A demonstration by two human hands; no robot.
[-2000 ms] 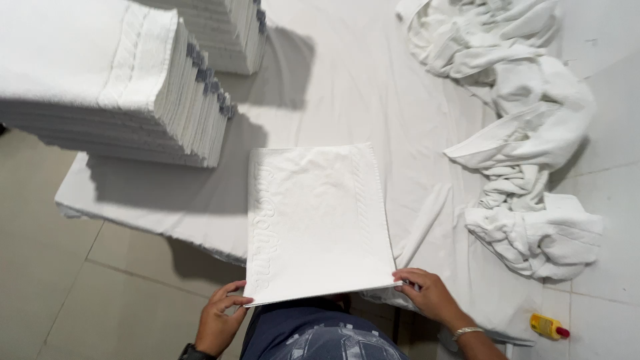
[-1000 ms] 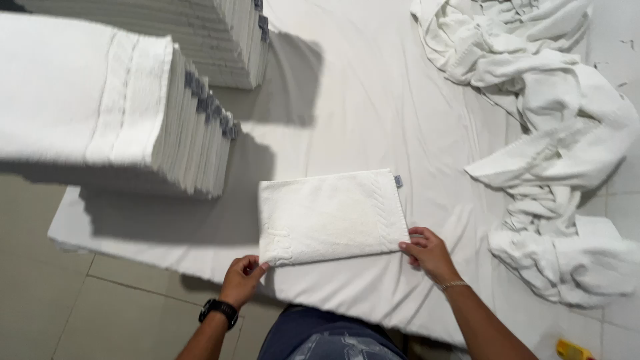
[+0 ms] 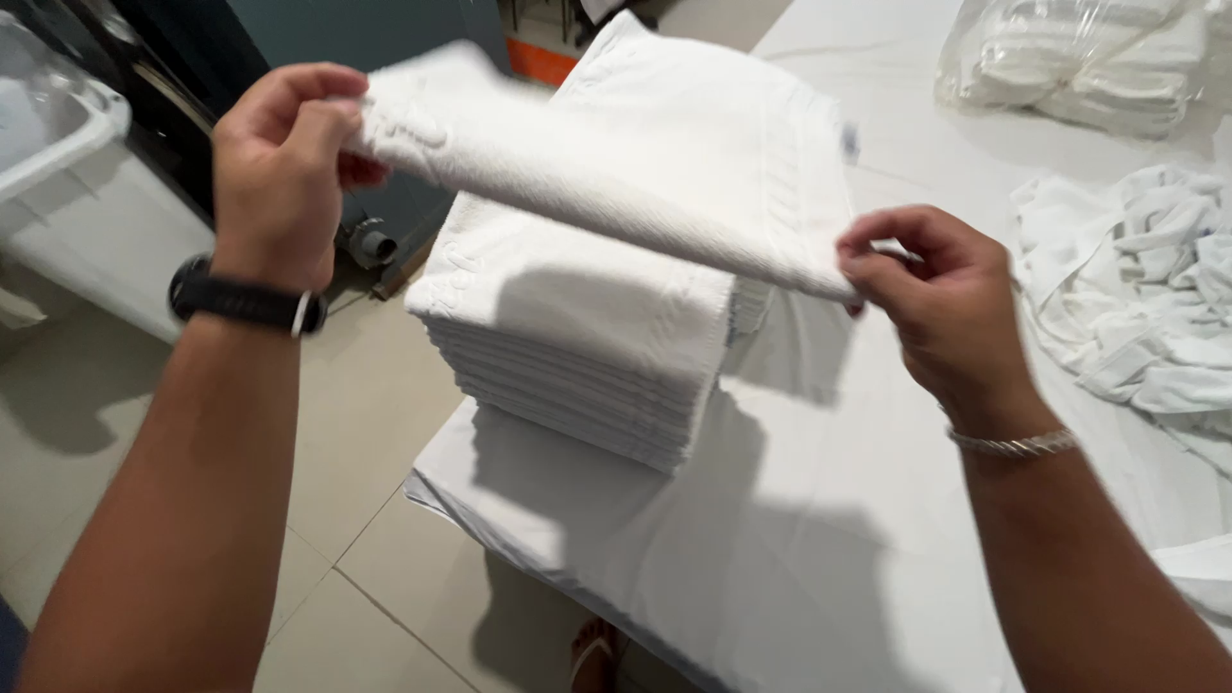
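A folded white towel hangs between my hands, raised above the stacks. My left hand pinches its left corner, and my right hand grips the right corner of the same edge. Below the held towel, a tall stack of folded white towels stands near the corner of the cloth-covered table. Part of another towel stack shows behind it, mostly hidden by the held towel. How far the held towel is from the stack tops cannot be told.
Loose crumpled white cloths lie on the right side. Folded white items in a clear plastic bag are at the upper right. A white plastic bin stands at the left, beyond the tiled floor. A foot shows below the table edge.
The towel was folded smaller between two and one seconds ago. Both hands have since lifted it from the table over to the stacks. The view has swung left.
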